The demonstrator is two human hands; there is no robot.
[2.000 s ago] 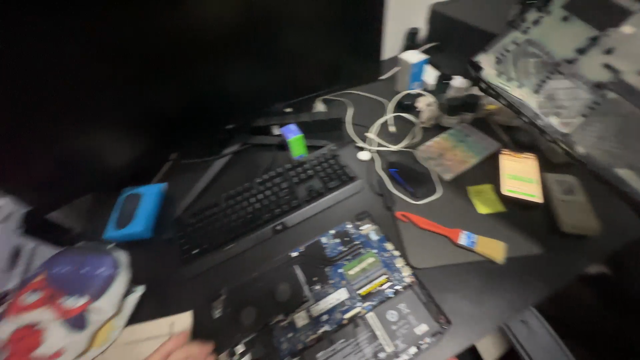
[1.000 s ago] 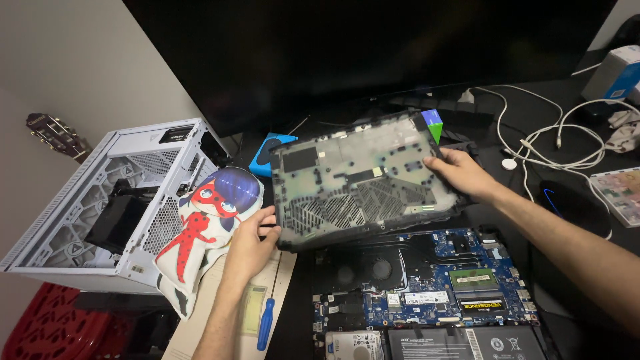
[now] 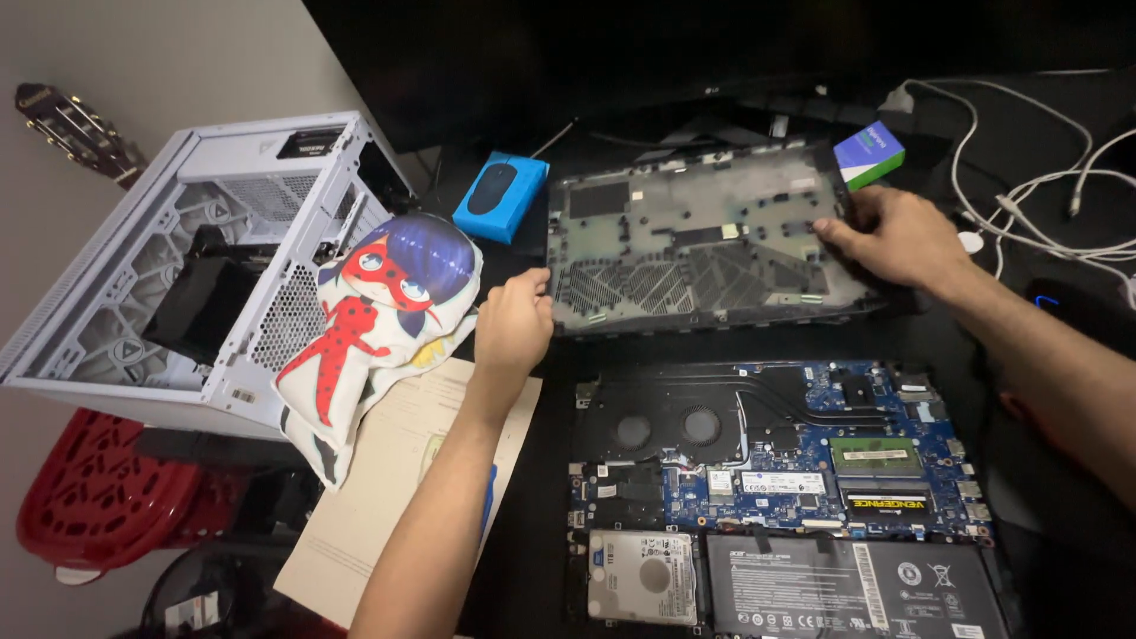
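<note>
The laptop's bottom cover [image 3: 701,240], its inner side up, lies behind the opened laptop [image 3: 790,497]. My left hand [image 3: 515,328] grips the cover's left edge, and my right hand [image 3: 892,232] grips its right edge, thumb on top. In the laptop, two fans, a blue motherboard [image 3: 772,479], memory modules [image 3: 879,479], a hard drive [image 3: 643,577] and a battery [image 3: 843,586] are exposed. My left forearm partly hides a blue-handled screwdriver [image 3: 488,501] on a paper sheet [image 3: 390,497].
A printed doll cushion [image 3: 382,311] leans by a white computer case [image 3: 177,266] at left. A blue mouse box [image 3: 500,195] and a small purple-green box [image 3: 871,155] stand behind the cover, below a large monitor [image 3: 710,53]. White cables [image 3: 1021,204] coil at right.
The bottom cover, raised and tilted above the laptop one second ago, now lies lower and flatter behind it. Both hands still hold its edges. The view swung strongly after the earliest frame.
</note>
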